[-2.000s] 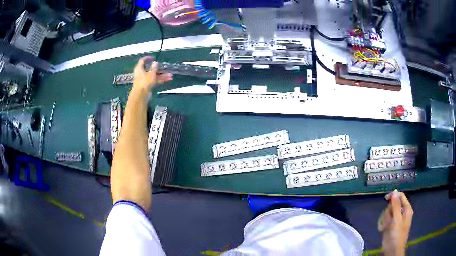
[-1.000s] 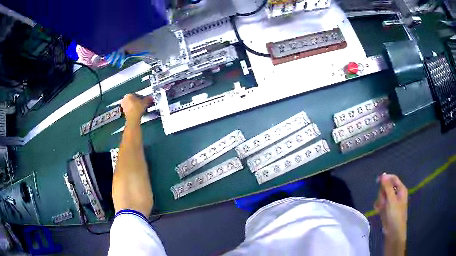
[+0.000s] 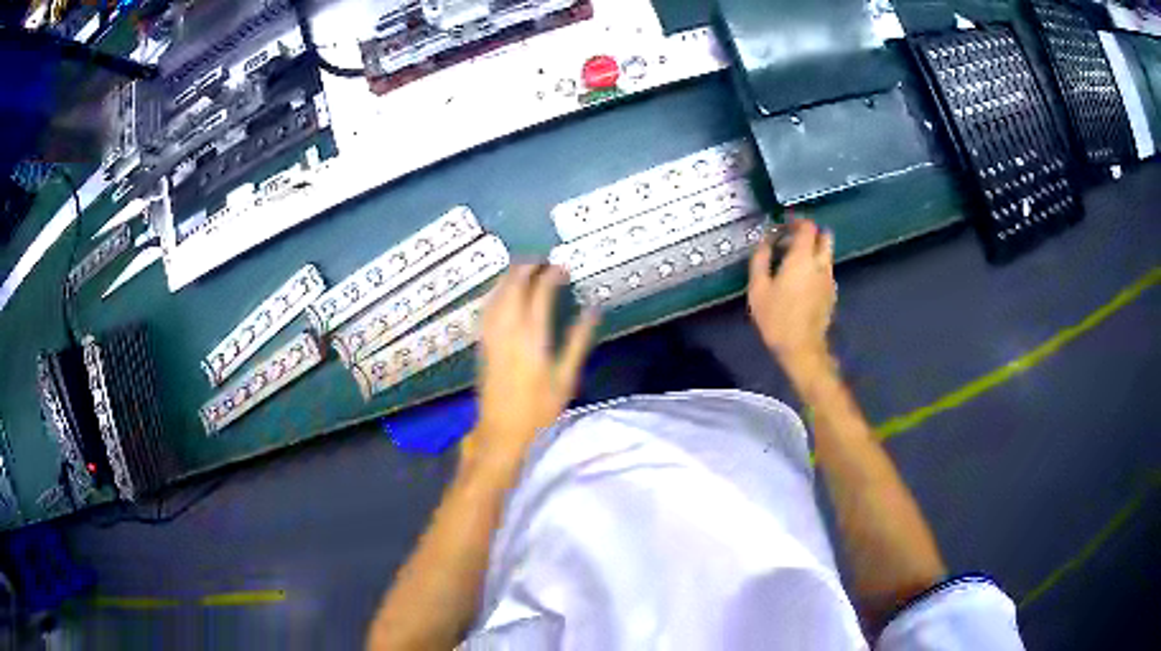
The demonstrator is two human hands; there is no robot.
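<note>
Three light-bar modules lie stacked side by side on the green mat in front of me; the nearest light bar point(image 3: 675, 265) is at the bench edge. My left hand point(image 3: 528, 337) is blurred, with fingers apart, just left of this group and over the right end of a middle-group bar. It holds nothing that I can see. My right hand point(image 3: 796, 286) is at the right end of the nearest bar, fingertips bent at its end. Whether it grips the bar cannot be told. More light bars point(image 3: 408, 267) lie to the left in a slanted group, with two point(image 3: 265, 324) further left.
The white fixture plate point(image 3: 446, 140) with a red button point(image 3: 600, 73) is behind the bars. A dark metal plate point(image 3: 847, 146) and perforated black trays point(image 3: 999, 134) are at the right. A dark ribbed block point(image 3: 134, 407) stands at the left bench edge.
The view has swung right. My left hand has come away from the fixture's left side to the bars near the edge. My right hand has moved up from beyond the bench edge to the right group.
</note>
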